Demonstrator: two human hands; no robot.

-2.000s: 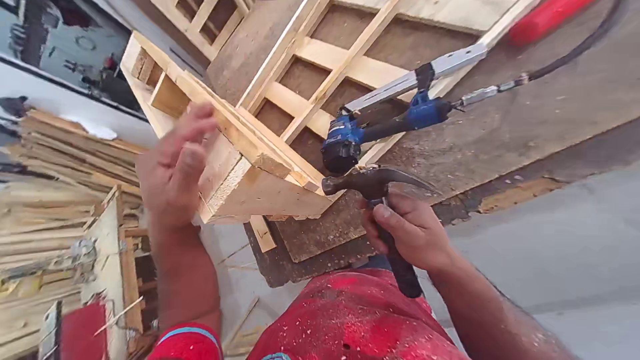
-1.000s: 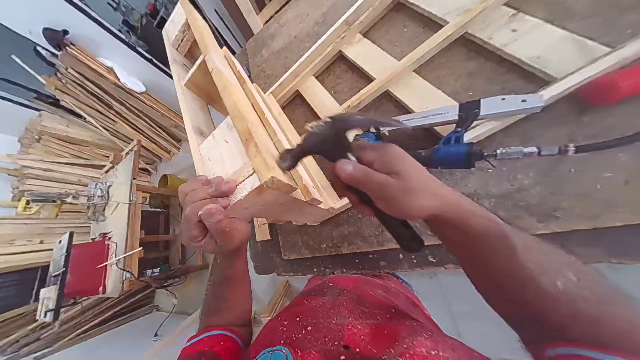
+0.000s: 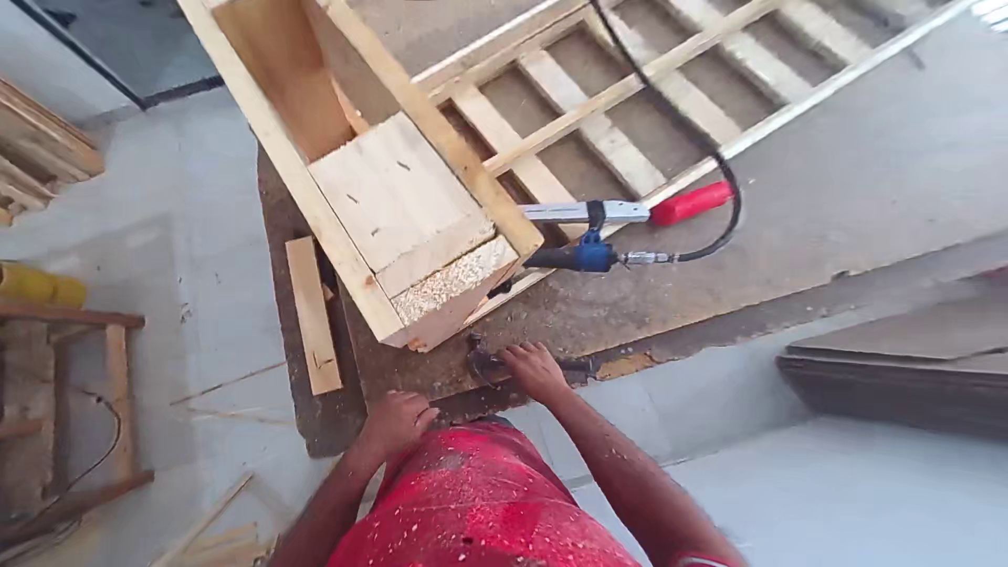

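My right hand (image 3: 535, 370) rests on the handle of a claw hammer (image 3: 487, 364), which lies on the near edge of the wooden workbench (image 3: 669, 299). Near the bench's front edge, to the left of the hammer, is my left hand (image 3: 400, 419), with no tool visible in it; its fingers are bent. Above both hands stands a box-like wooden frame (image 3: 402, 197) with a block fitted between its rails. A blue pneumatic nailer (image 3: 592, 253) lies right of the frame's near end, partly hidden by it.
A slatted wooden frame (image 3: 606, 102) lies across the bench. The black air hose (image 3: 736, 205) curves past a red object (image 3: 693, 203). A short wood offcut (image 3: 313, 315) sits left of the box frame. Stacked boards (image 3: 898, 370) are at right, and a wooden stand (image 3: 122, 394) at left.
The hammer, earlier raised in my right hand by the box frame, is now down on the bench edge. My left hand has left the box frame and moved down to the bench's front. The view has shifted.
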